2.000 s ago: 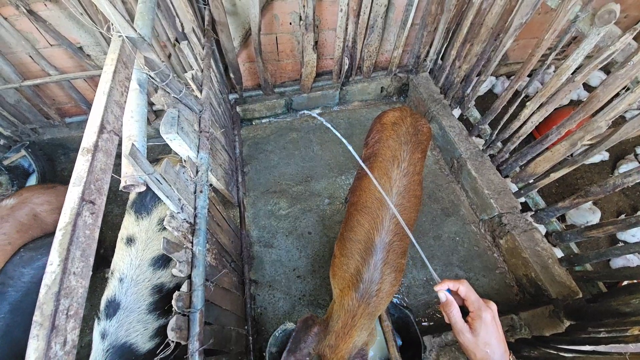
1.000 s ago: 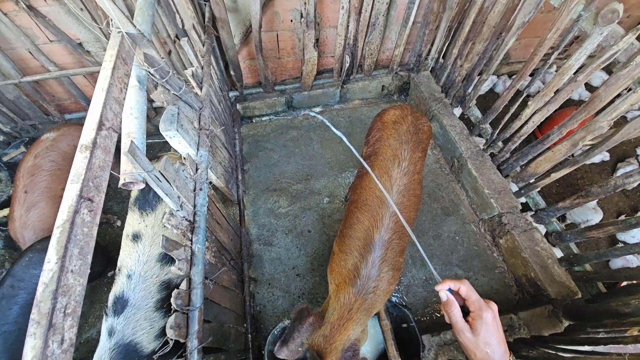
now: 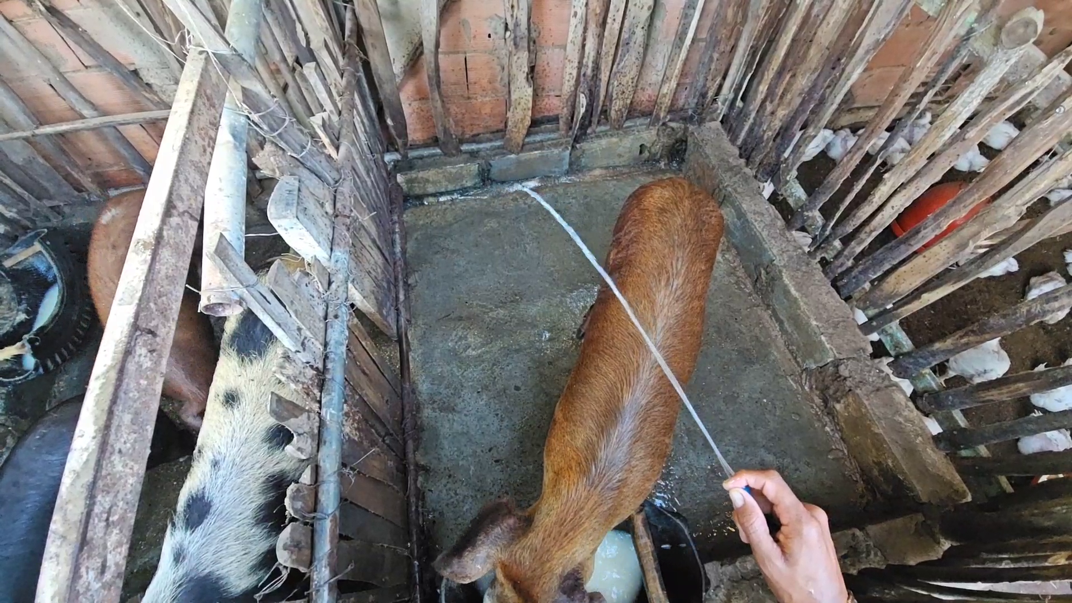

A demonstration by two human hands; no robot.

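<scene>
My right hand (image 3: 787, 536), at the lower right, is closed around the end of a dark hose (image 3: 758, 502), mostly hidden by the fingers. A thin stream of water (image 3: 630, 311) runs from it across the pen and lands by the low back wall. Beneath the stream stands a reddish-brown pig (image 3: 645, 335) on the wet concrete floor (image 3: 486, 335), its head low at a dark tub (image 3: 682, 553) holding pale liquid. A stick (image 3: 647, 557) leans in the tub. My left hand is not in view.
A wooden slat fence (image 3: 368, 469) with a pipe borders the left; beyond it are a spotted pig (image 3: 226, 469), a brown pig (image 3: 180, 335) and a dark one (image 3: 38, 494). A low concrete wall (image 3: 787, 260) edges the right. White birds (image 3: 980, 360) and a red container (image 3: 934, 213) show behind poles.
The brown pig in the left pen has shifted away from the tire-like trough, which shows again. The reddish-brown pig's head has moved slightly at the tub. My right hand has stayed nearly still.
</scene>
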